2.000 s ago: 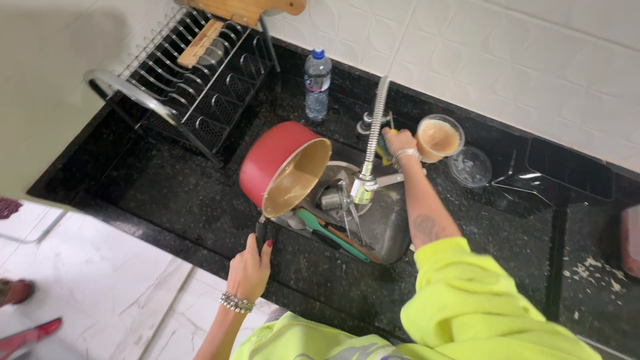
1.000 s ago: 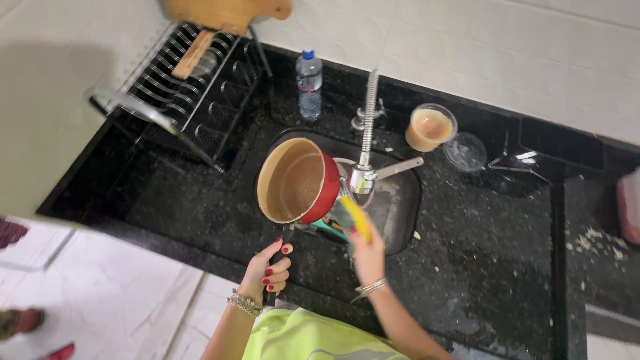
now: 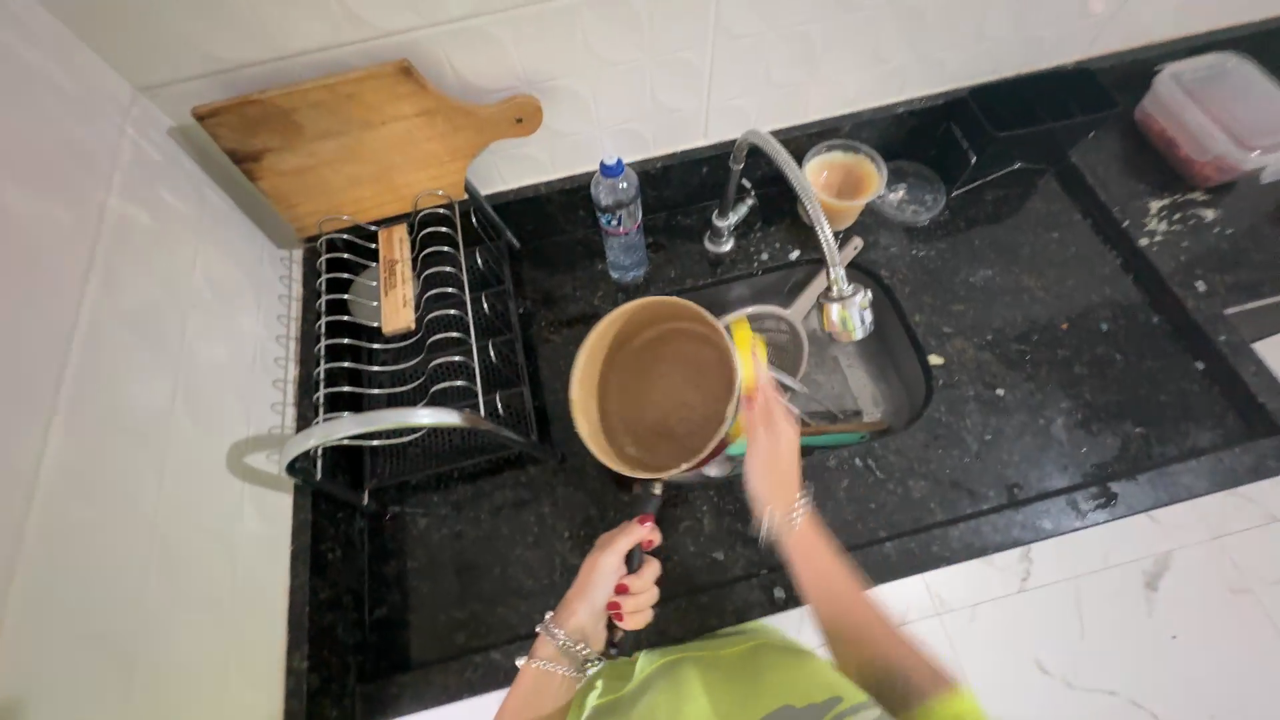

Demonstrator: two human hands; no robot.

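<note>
My left hand (image 3: 625, 580) is closed around the black handle of a saucepan (image 3: 665, 390), whose beige inside faces the camera over the sink's left part. A yellow sponge (image 3: 746, 362) is in my right hand (image 3: 772, 440), pressed against the pan's outer right side; the hand is slightly blurred. Behind it, in the sink (image 3: 905, 370), lie a strainer (image 3: 782, 335), a green-edged utensil (image 3: 835, 439) and other metal pieces, partly hidden. The flexible faucet's spout (image 3: 847, 310) hangs above the sink.
Left stands a wire dish rack (image 3: 400, 370) with a wooden cutting board (image 3: 350, 140) behind it. At the wall are a plastic water bottle (image 3: 620, 225), a cup of beige contents (image 3: 843, 182) and a clear lid (image 3: 910, 193). A lidded plastic container (image 3: 1210, 120) sits far right.
My right hand has come from beside the faucet to the pan's outer side with the sponge. The pan has turned so that its inside faces the camera more fully.
</note>
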